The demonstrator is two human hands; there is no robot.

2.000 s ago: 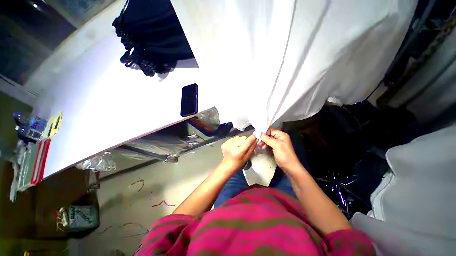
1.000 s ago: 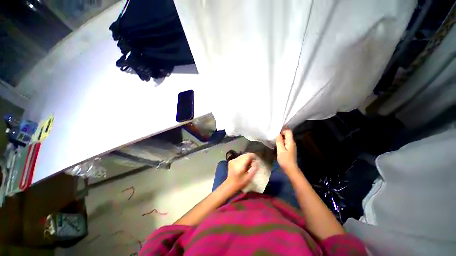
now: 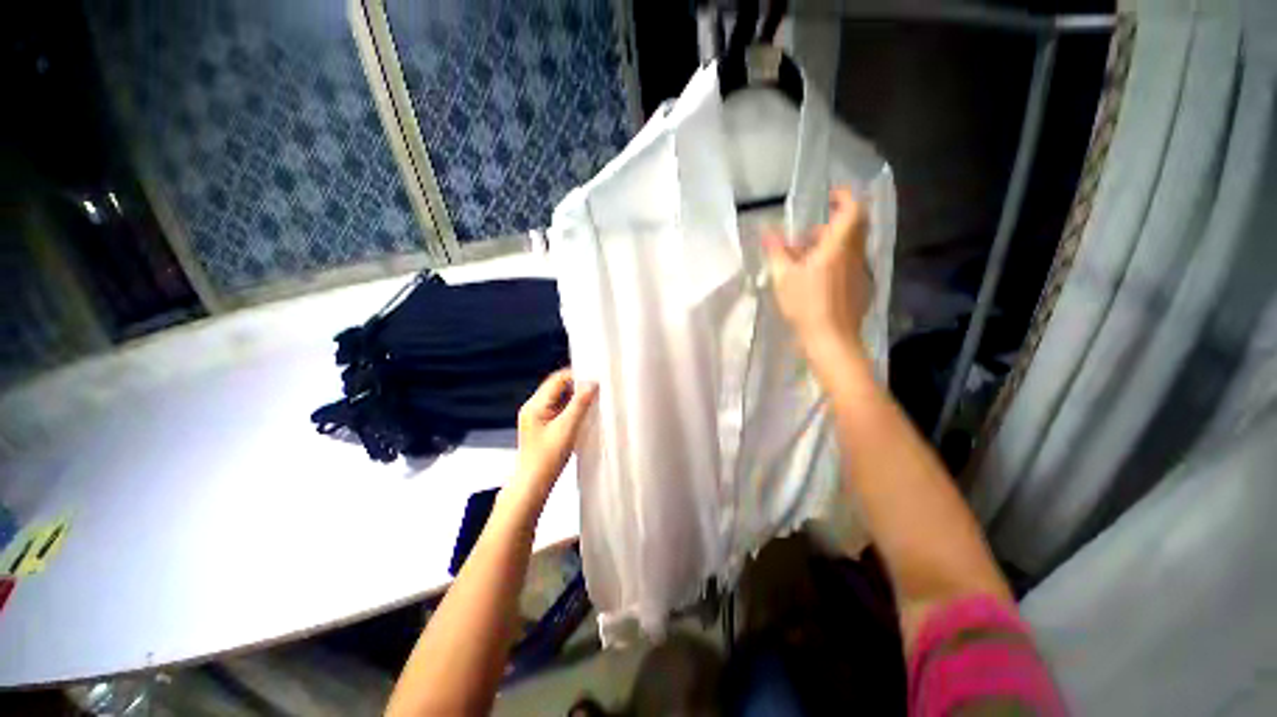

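Note:
A white shirt (image 3: pixel 651 406) hangs upright in front of me on a black hanger (image 3: pixel 761 203), its collar open at the neck. The placket runs down the centre front. My right hand (image 3: pixel 819 273) is raised at the shirt's upper front, below the collar, with thumb and fingers apart. My left hand (image 3: pixel 555 418) is at the shirt's left side edge, thumb and fingers near the cloth; whether it grips the cloth cannot be told. Buttons are too small to make out clearly.
Dark garments (image 3: pixel 469 350) lie folded on the white table (image 3: pixel 252 490) at left. A black phone (image 3: pixel 473 530) lies near the table edge, partly behind my left forearm. A grey rail post (image 3: pixel 1001 231) and pale hanging garments (image 3: pixel 1134 266) are at right. Patterned windows stand behind.
The view has tilted up from the hem to the collar. My right hand has let go of the hem and risen to the upper front. My left hand has moved to the shirt's side.

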